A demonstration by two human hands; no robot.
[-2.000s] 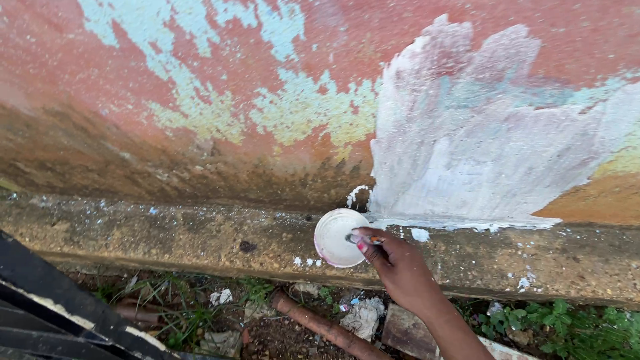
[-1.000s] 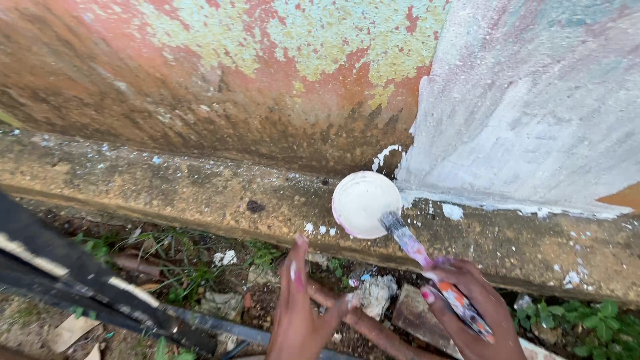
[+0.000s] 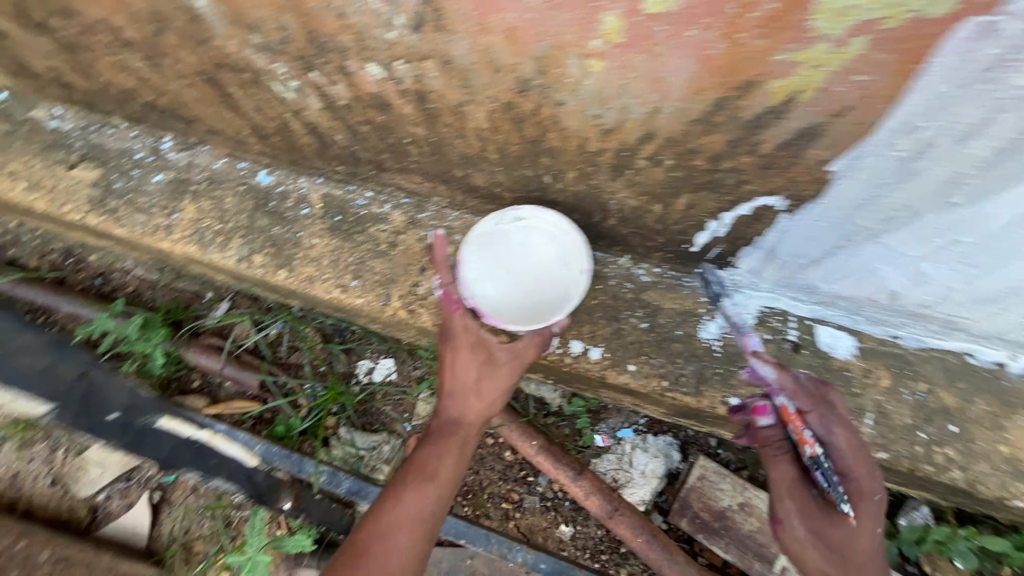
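Note:
My left hand grips a round tub of white paint from its near side, fingers and thumb around the wall, over the concrete ledge. At the right, my right hand holds a paintbrush with a paint-smeared handle. The brush's dark bristles are at the foot of the wall, beside a curved white paint stroke and the left edge of a large white painted patch. Pink paint marks the fingers of both hands.
Below the ledge lie a rusty pipe, a pale crumpled lump, a flat block and weeds. A dark metal bar with pale marks crosses the lower left. White paint drips spot the ledge.
My left hand has come in and taken hold of the tub, now farther left from the white patch. The brush has left the tub and moved right to the wall's foot.

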